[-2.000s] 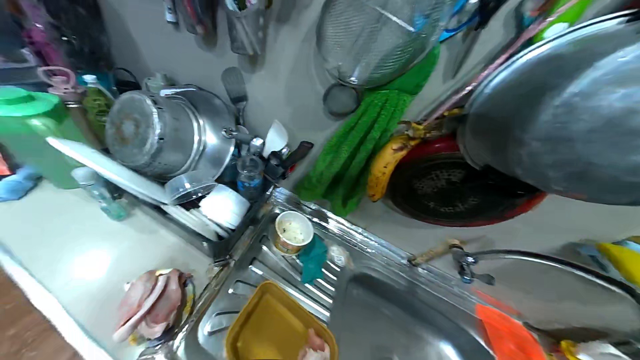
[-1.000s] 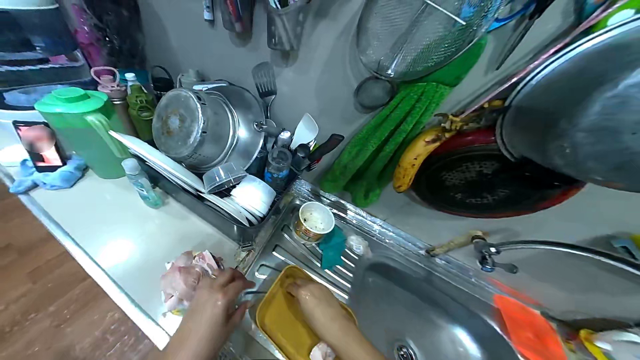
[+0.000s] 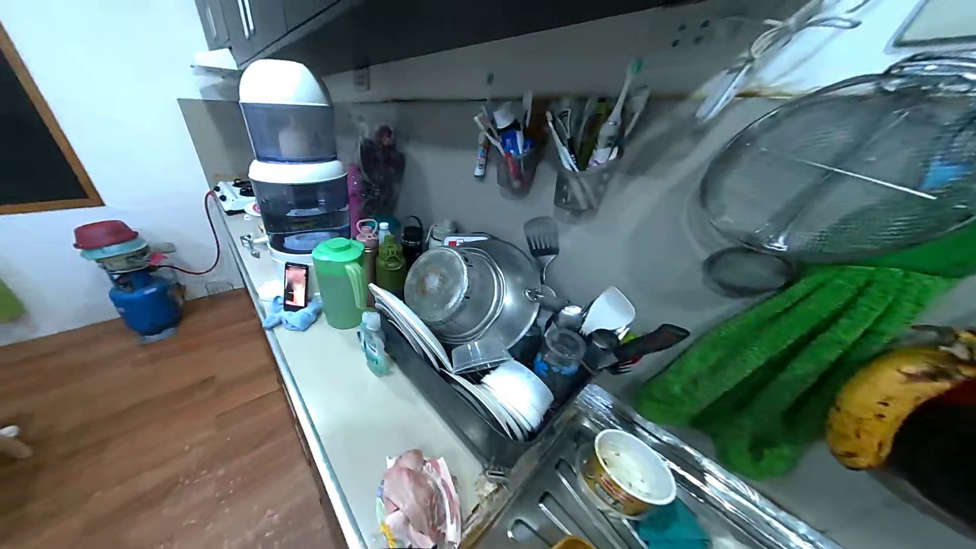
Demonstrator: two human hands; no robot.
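Neither of my hands shows now. Raw meat [image 3: 415, 499] lies on a printed plastic wrapper at the counter's near edge. To its right, a paper cup [image 3: 629, 473] with some pale residue inside stands on the steel drainboard [image 3: 545, 511], beside a teal cloth [image 3: 671, 526]. Only a sliver of the yellow tray [image 3: 572, 543] is visible at the bottom edge.
A dark dish rack [image 3: 450, 412] holds plates, a metal pot [image 3: 457, 293] and utensils. Behind it are a green pitcher [image 3: 340, 282], a phone [image 3: 296, 287] on a blue cloth and a water dispenser [image 3: 297, 160]. A green towel [image 3: 793, 366] and bananas [image 3: 884, 404] hang at right.
Both hands, seen one second ago at the meat and the yellow tray, are out of view. The view has swung left and up, showing more floor and counter.
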